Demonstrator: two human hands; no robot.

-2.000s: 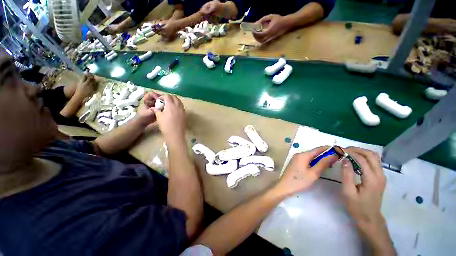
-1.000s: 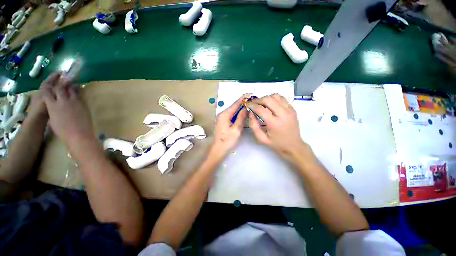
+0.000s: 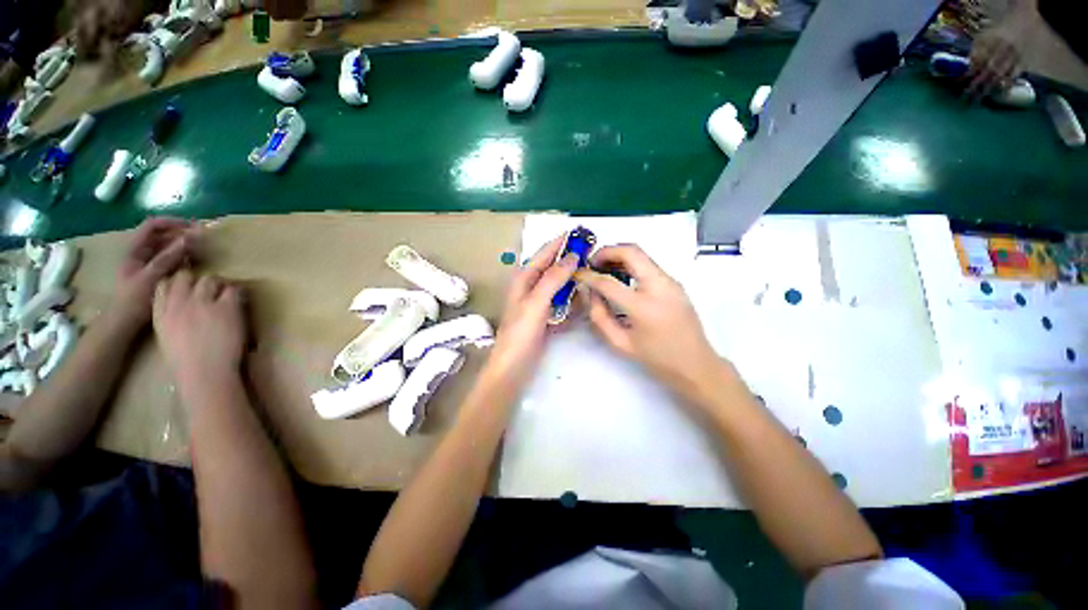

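Note:
My left hand [image 3: 533, 298] holds a partly filled housing [image 3: 558, 315], upright over the white sheet's left end. A blue battery cell [image 3: 570, 277] shows along it, with a dark part at the top end. My right hand [image 3: 644, 307] is close against its right side, fingertips at the battery. A small dark piece, seemingly the circuit board [image 3: 619, 275], shows between its fingers, mostly hidden. A loose pile of white housing halves [image 3: 379, 337] lies left of my hands on brown board.
A grey metal post [image 3: 793, 125] rises behind my right hand. The green belt [image 3: 406, 137] carries white housings, some with blue inside. Another person's hands [image 3: 191, 304] rest at the left. A person's hand [image 3: 994, 62] is over the belt at far right. A red printed panel [image 3: 1014, 435] lies right.
My left hand now shows the battery in a pale housing; my right hand has opened away slightly. The neighbour's hands have drawn back from the belt, where another blue-filled housing lies.

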